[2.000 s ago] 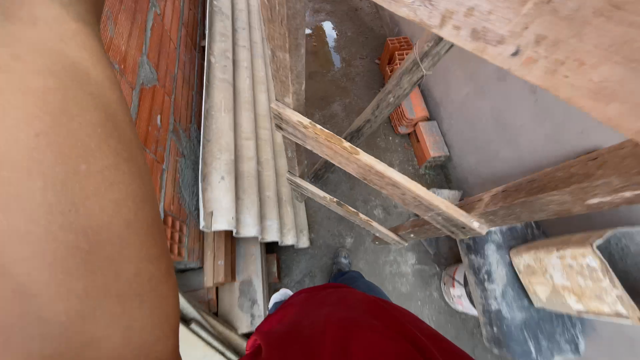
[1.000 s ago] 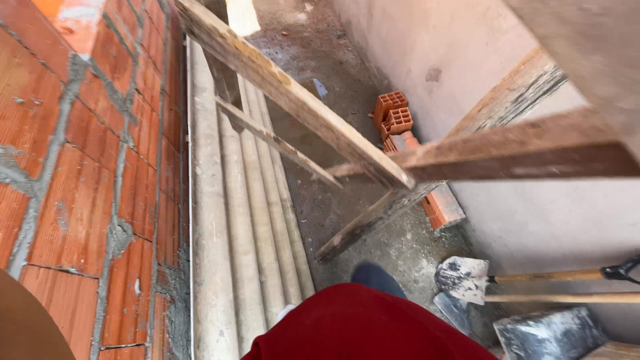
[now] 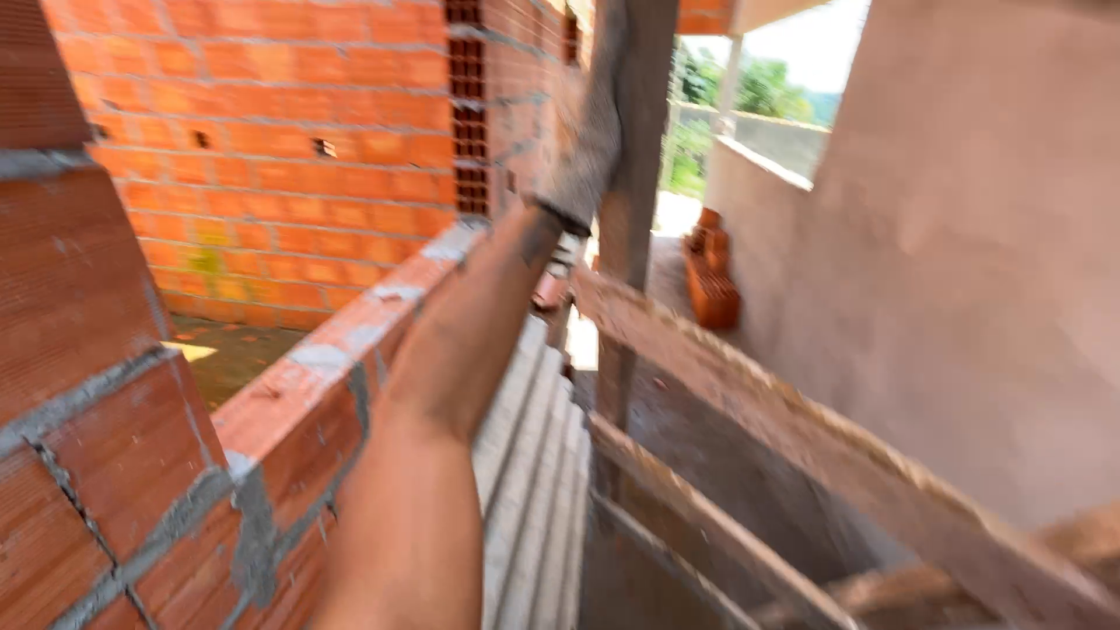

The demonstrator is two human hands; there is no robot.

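Note:
My left arm stretches forward through the middle of the view, and my left hand point(image 3: 582, 162), in a grey work glove with a dark cuff, is raised against the left side of an upright wooden post point(image 3: 637, 175). Blur and the angle hide its fingers, so whether they close round the post cannot be told. Two rough wooden boards, an upper one point(image 3: 787, 402) and a lower one point(image 3: 700, 507), slope from the post down to the right. Below my forearm lie corrugated sheets point(image 3: 534, 472). My right hand is out of view.
A hollow clay brick wall point(image 3: 114, 385) with grey mortar stands close on the left, with a low wall top point(image 3: 350, 337) running forward from it. A plastered wall point(image 3: 927, 227) rises on the right. Stacked hollow bricks point(image 3: 713, 280) sit at its foot, beyond the post.
The view has swung up from the ground to look ahead along the walls. My left arm, only partly seen at the left edge before, now reaches forward with its gloved hand at the post.

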